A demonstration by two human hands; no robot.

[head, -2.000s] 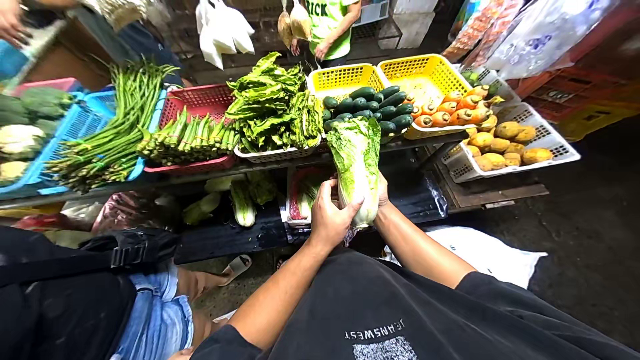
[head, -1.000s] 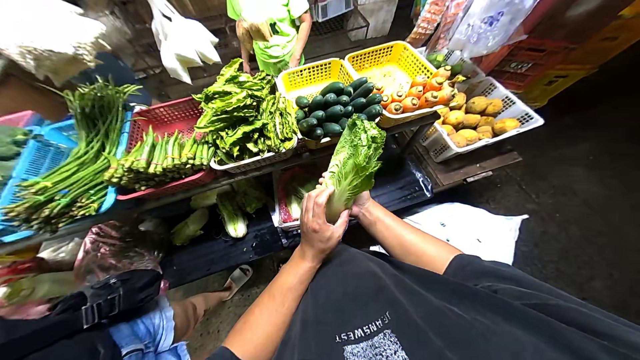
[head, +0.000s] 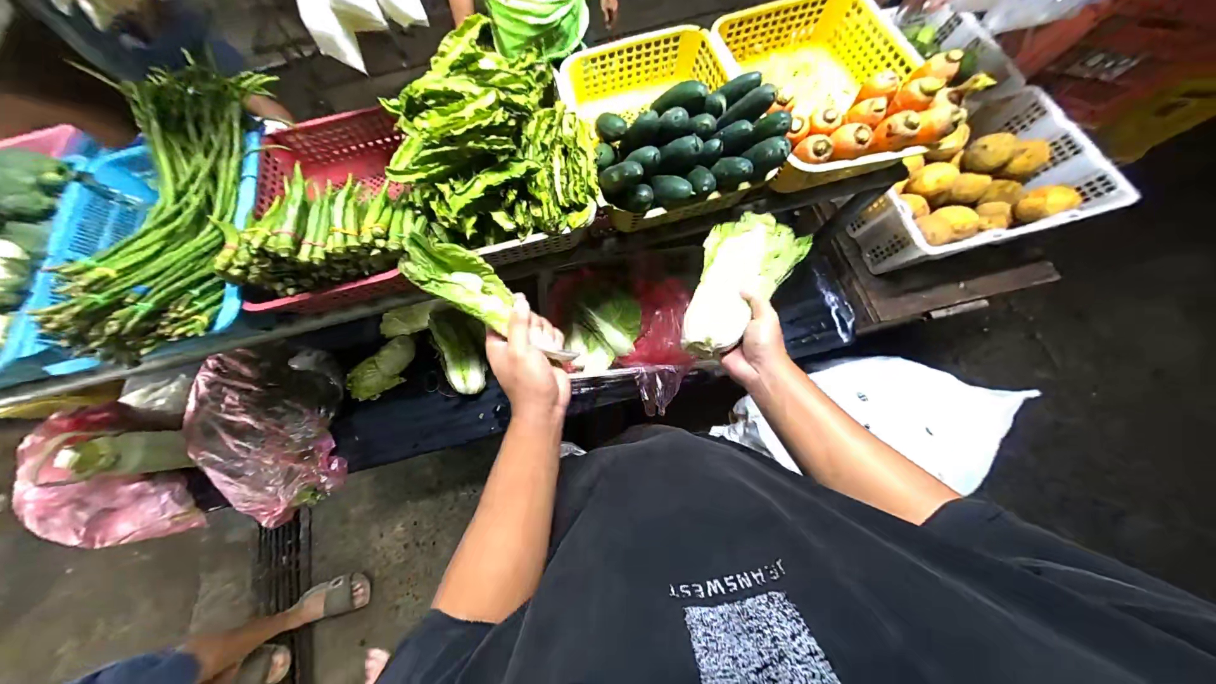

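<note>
My left hand (head: pixel 527 366) grips a loose cabbage leaf (head: pixel 461 280) by its pale base, its green end pointing up and left. In my right hand (head: pixel 757 344) is a napa cabbage (head: pixel 736 285), tilted, with its leafy top up and its white base down. Between my hands, on the lower shelf, a leafy vegetable (head: pixel 603 328) lies beside red plastic (head: pixel 662 318). More pale green cabbages (head: pixel 459 351) rest on the shelf left of my left hand.
Along the upper stall stand a blue basket (head: pixel 249 180) of long beans, a red basket (head: pixel 323 147) of okra-like pods, leafy greens (head: pixel 494 133), cucumbers (head: pixel 679 142), carrots (head: pixel 883 119) and potatoes (head: pixel 978 185). Pink plastic bags (head: pixel 261 427) hang at left. A person's sandalled foot (head: pixel 332 597) is lower left.
My hands, together on the cabbage before, are now apart. A leaf is off in my left hand, while the cabbage has moved right in my right hand.
</note>
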